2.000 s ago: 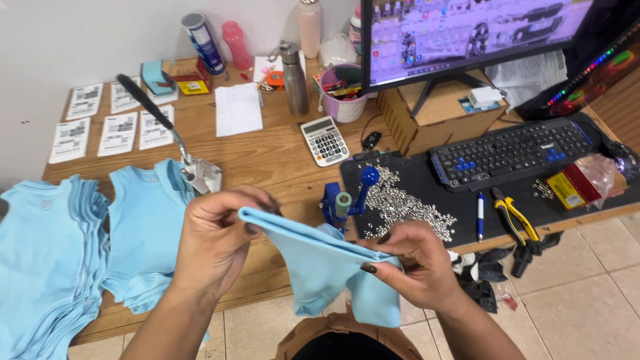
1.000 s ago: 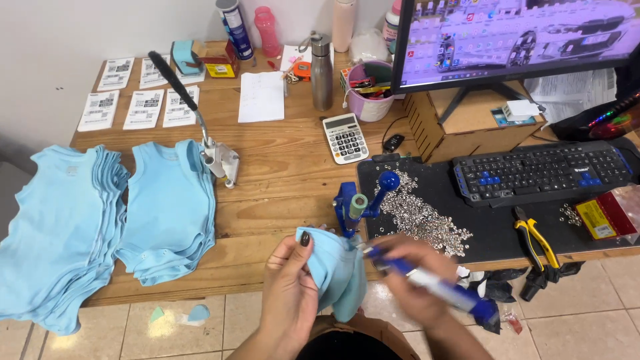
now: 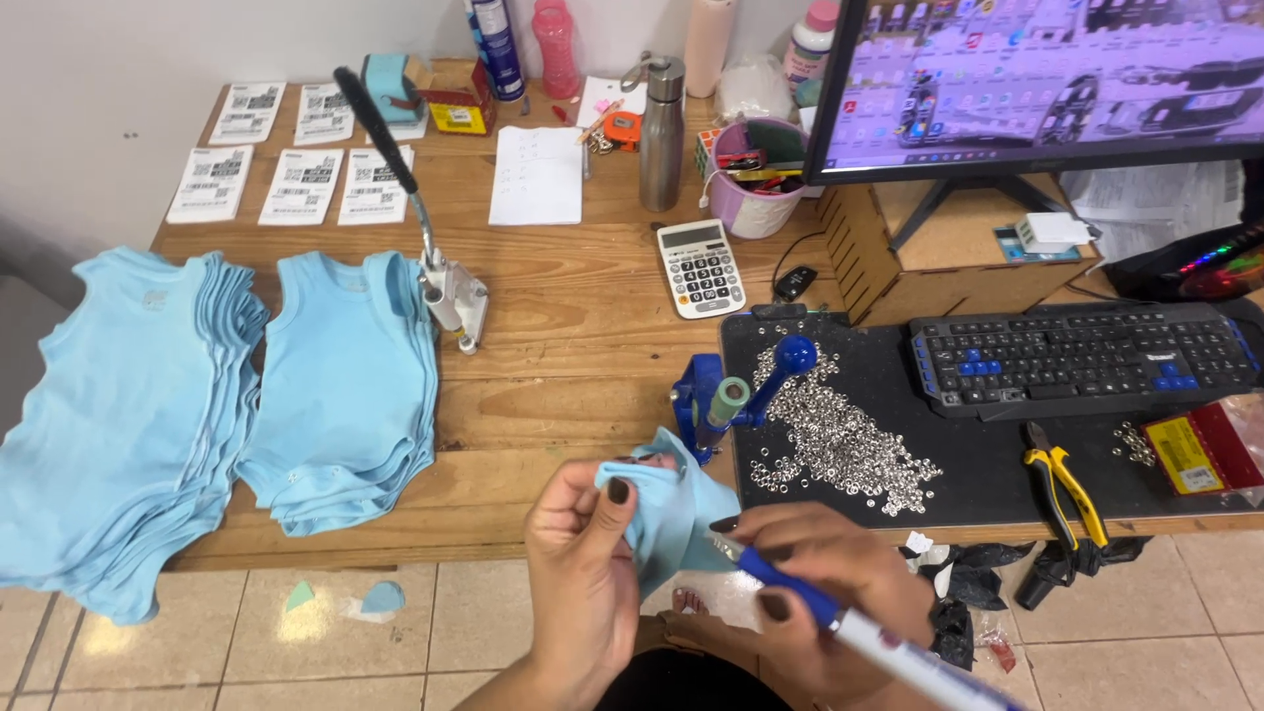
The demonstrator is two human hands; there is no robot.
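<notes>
My left hand (image 3: 588,573) pinches the edge of a light blue cloth garment (image 3: 681,509), thumb on top, above the table's front edge. My right hand (image 3: 834,592) grips a blue and white pen (image 3: 825,607), its metal tip pointing left at the cloth; my fingertips are at the garment's right side. Just beyond the cloth stands a blue hand press (image 3: 703,400) with a ball-ended lever. Small metal snap rings (image 3: 839,434) lie heaped to its right on a black mat (image 3: 987,474). Two stacks of light blue baby bodysuits (image 3: 341,385) (image 3: 138,395) lie at the left.
A lever press (image 3: 456,301) with a black handle stands beside the stacks. Farther back are a calculator (image 3: 699,269), a steel bottle (image 3: 662,138) and a purple bucket (image 3: 755,207). A keyboard (image 3: 1076,360), yellow-handled pliers (image 3: 1065,484) and a red box (image 3: 1200,454) are at the right.
Two seconds ago both hands held the garment stretched between them. My right hand has let go and taken the pen, which now points at the cloth. My left hand still holds the garment.
</notes>
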